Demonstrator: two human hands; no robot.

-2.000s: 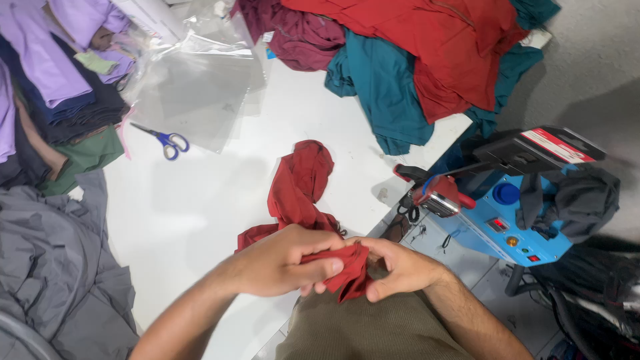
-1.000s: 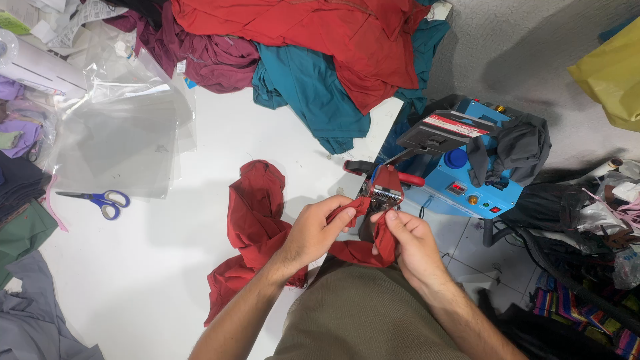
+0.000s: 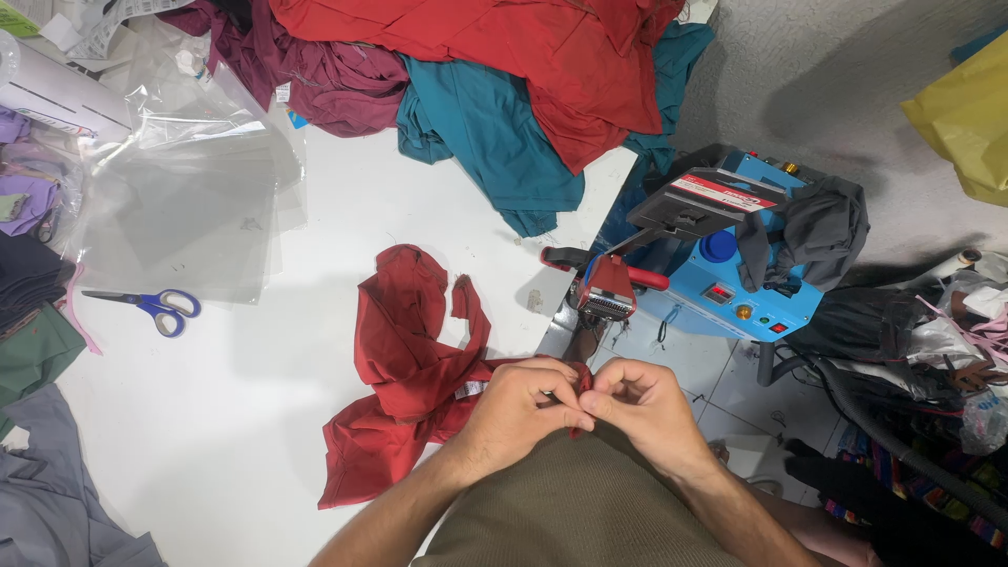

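Observation:
A red fabric garment (image 3: 409, 346) lies crumpled on the white table, with one narrow part running right to my hands. My left hand (image 3: 524, 405) pinches that part between thumb and fingers. Close against it, my right hand (image 3: 642, 405) pinches the same red cloth, and the fingertips of both hands nearly meet. A small white label (image 3: 471, 389) shows on the garment beside my left hand. Just beyond my hands, at the table's edge, is a red clipper-like cutting head (image 3: 606, 290) with metal teeth.
Blue-handled scissors (image 3: 169, 303) lie left beside clear plastic bags (image 3: 189, 213). Red (image 3: 583, 87), teal (image 3: 488, 134) and maroon (image 3: 339, 87) fabrics are heaped at the back. A blue machine (image 3: 740, 291) with a grey cloth stands right. Grey fabric (image 3: 55, 480) lies at lower left.
My hands have come closer together on the red cloth than one second ago, and its narrow end is bunched between them. The view has shifted right since the first frame.

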